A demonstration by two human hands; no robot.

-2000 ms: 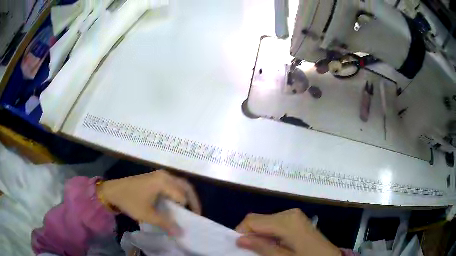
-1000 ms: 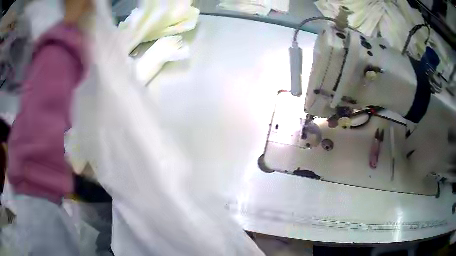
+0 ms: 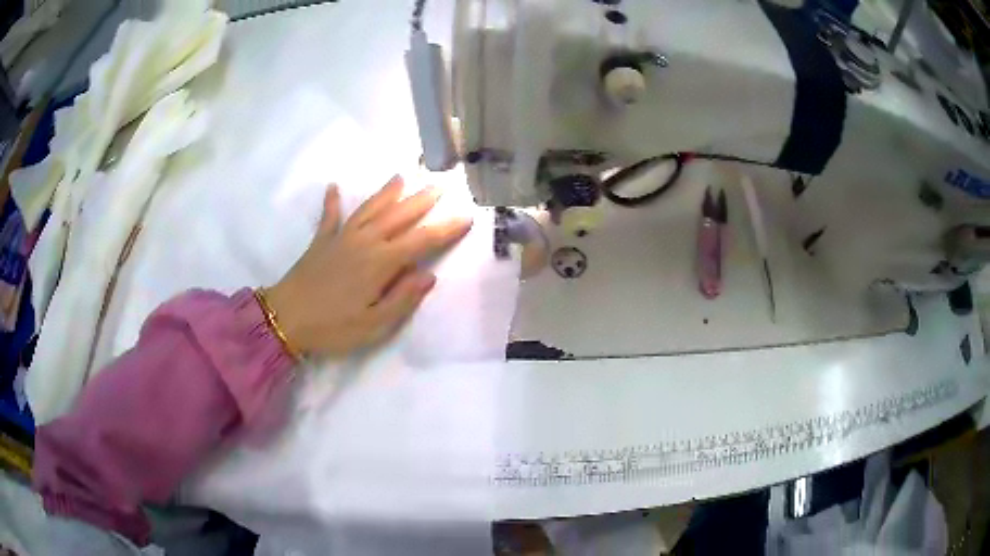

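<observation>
My left hand (image 3: 364, 272), in a pink sleeve with a gold bracelet, lies flat with spread fingers on a large white fabric panel (image 3: 402, 434). The panel covers the left part of the table and hangs over the front edge. Its straight right edge runs in line with the needle and presser foot (image 3: 503, 234), just right of my fingertips. The white sewing machine head (image 3: 521, 98) stands above. Whether the cloth lies under the foot is hard to tell in the glare. My right hand is not in view.
Cream strips (image 3: 119, 163) lie along the left table edge. Pink thread snips (image 3: 711, 244), a thin pale pointed rod (image 3: 760, 239) and a black scissors handle loop (image 3: 643, 182) lie on the machine bed. A ruler scale (image 3: 695, 440) runs along the front. The grey lamp (image 3: 431, 103) hangs left of the head.
The white panel, earlier lifted and blurred at the left, now lies spread on the table up to the needle. My left hand has come down onto it. The view has shifted closer to the machine.
</observation>
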